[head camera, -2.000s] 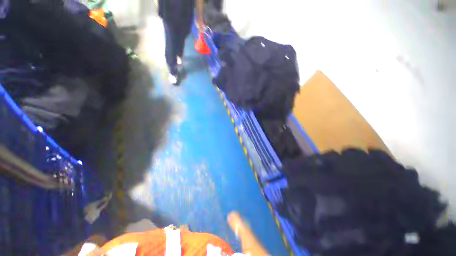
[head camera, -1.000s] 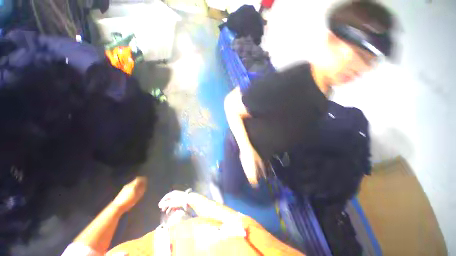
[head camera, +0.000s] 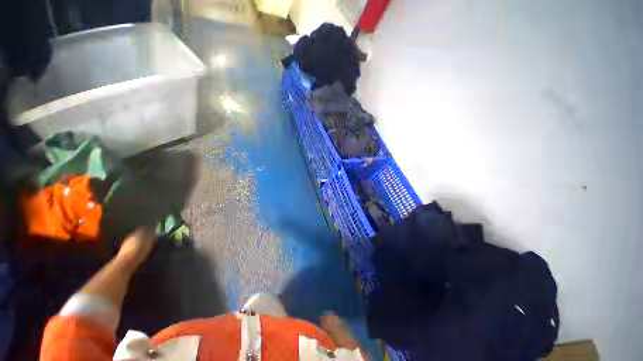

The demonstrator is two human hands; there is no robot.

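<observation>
My left hand (head camera: pixel 137 247) is at the lower left, blurred, beside dark cloth and a small green piece (head camera: pixel 173 228); I see nothing clearly in it. My right hand (head camera: pixel 337 330) is small and blurred at the bottom, right of my orange cardigan front; its fingers cannot be made out. A small white thing (head camera: pixel 264 304) shows at the cardigan's upper edge; I cannot tell what it is. Blue slatted crates (head camera: pixel 342 194) stand in a row along the right wall. A large dark garment pile (head camera: pixel 465 289) bulges over the near crates.
A white plastic tub (head camera: pixel 155 99) stands at the upper left. Green cloth (head camera: pixel 74 156) and orange cloth (head camera: pixel 63 208) lie in front of it. Dark clothes (head camera: pixel 331 56) fill the far crate. A blue and grey floor strip (head camera: pixel 271 183) runs between the two sides.
The view has moved forward; the tub and far crates are nearer. The person at the right has left the view. My right hand has moved from my chest to the right; my left hand is further left.
</observation>
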